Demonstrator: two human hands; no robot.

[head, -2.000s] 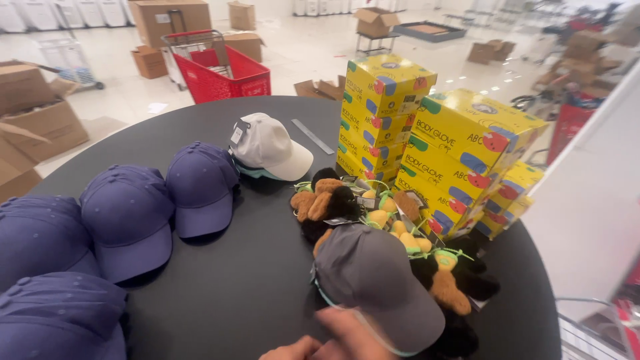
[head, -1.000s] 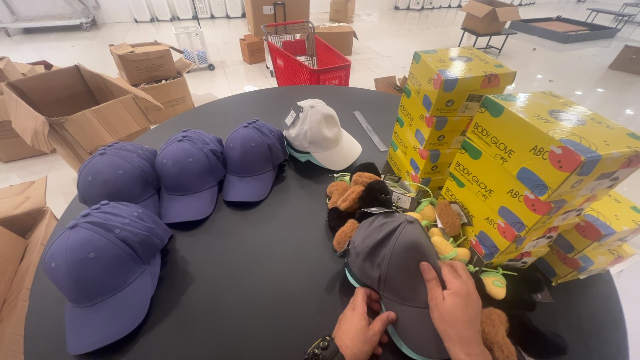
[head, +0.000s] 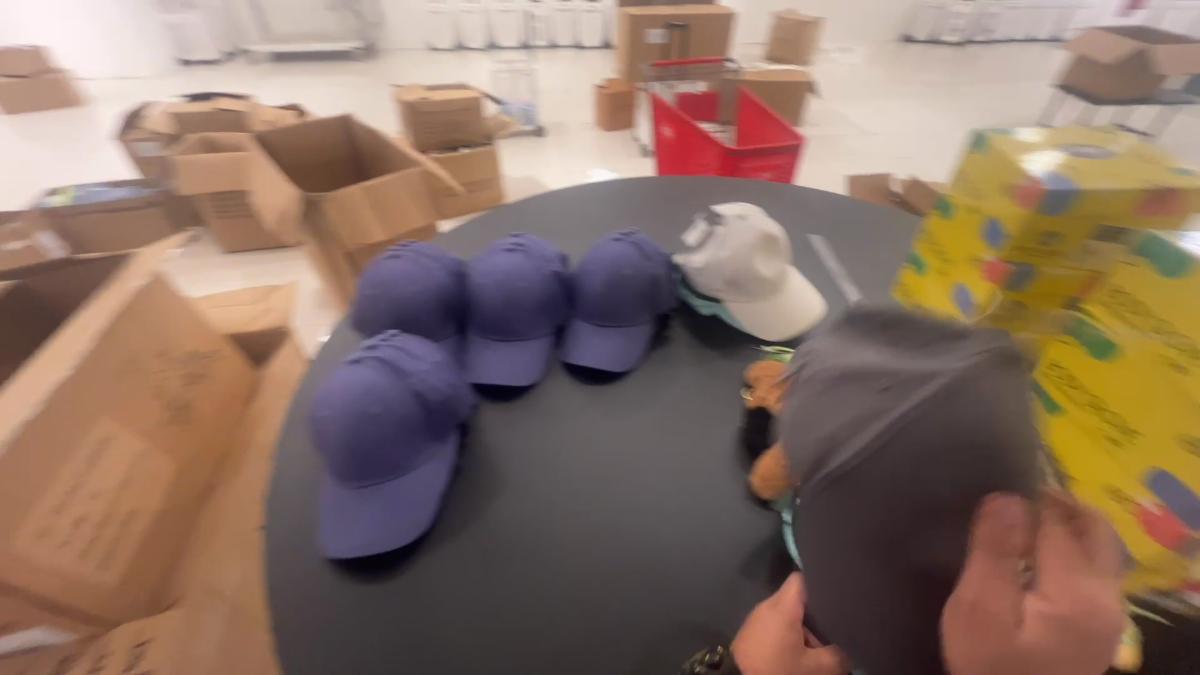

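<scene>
Between my hands is a dark grey baseball cap [head: 909, 441], raised and close to the camera. My left hand [head: 783, 637] grips its lower left edge, where a teal lining shows. My right hand [head: 1036, 581], blurred, presses on the cap's right side with bent fingers. Several navy baseball caps [head: 389, 422] sit on the round black table [head: 581, 525], three in a row and one in front. A white cap [head: 750, 267] with a tag stands at the row's right end. Brown and black plush toys [head: 767, 384] are partly hidden behind the grey cap.
Stacked yellow printed boxes [head: 1125, 356] stand at the right. A clear flat strip [head: 832, 267] lies near the table's far edge. Open cardboard boxes [head: 347, 187] crowd the floor at the left, one large carton [head: 122, 450] close beside the table. A red shopping cart [head: 727, 136] stands beyond.
The grey cap rested on the plush toys a second ago and is now lifted nearer the camera in both hands. The navy and white caps have stayed in place. The view has turned left.
</scene>
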